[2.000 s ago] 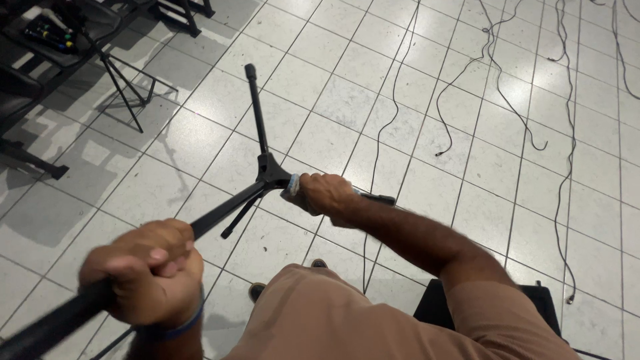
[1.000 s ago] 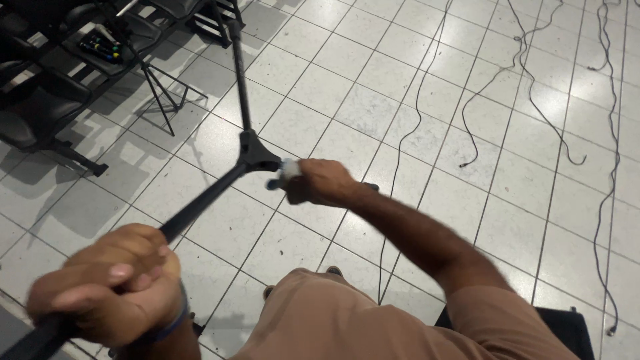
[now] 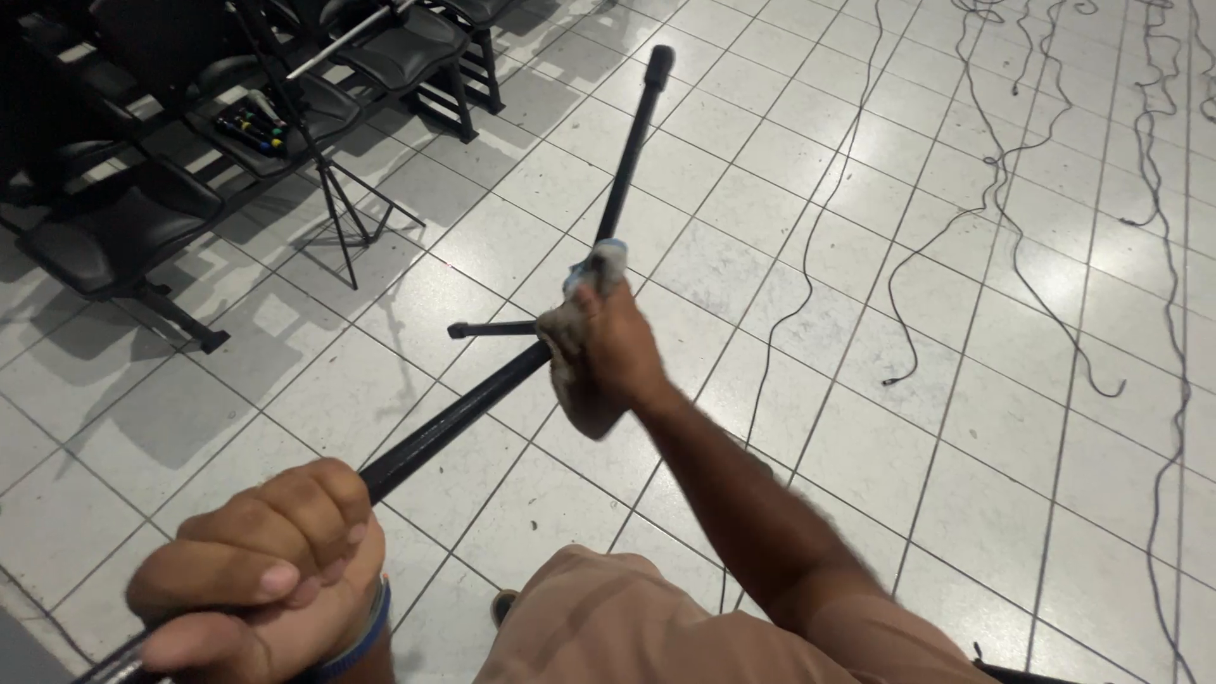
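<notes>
A black metal stand (image 3: 456, 418) with a tripod-like base runs from the lower left up to the middle of the view. My left hand (image 3: 275, 570) is closed around its pole at the lower left. My right hand (image 3: 617, 347) grips a dirty, pale cloth (image 3: 568, 328) against the base, at the root of a leg (image 3: 631, 157) that points up and away. Another leg (image 3: 494, 330) sticks out to the left. The cloth and hand hide the hub of the base.
Black linked chairs (image 3: 123, 228) line the upper left, one with several dark items with coloured bands (image 3: 252, 128) on its seat. A thin black tripod stand (image 3: 328, 190) is beside them. Several cables (image 3: 807, 275) lie across the tiled floor (image 3: 722, 399) at the right.
My right hand with the cloth has moved from the leg on the right to the leg that points away. The base has turned. My left hand stays on the pole.
</notes>
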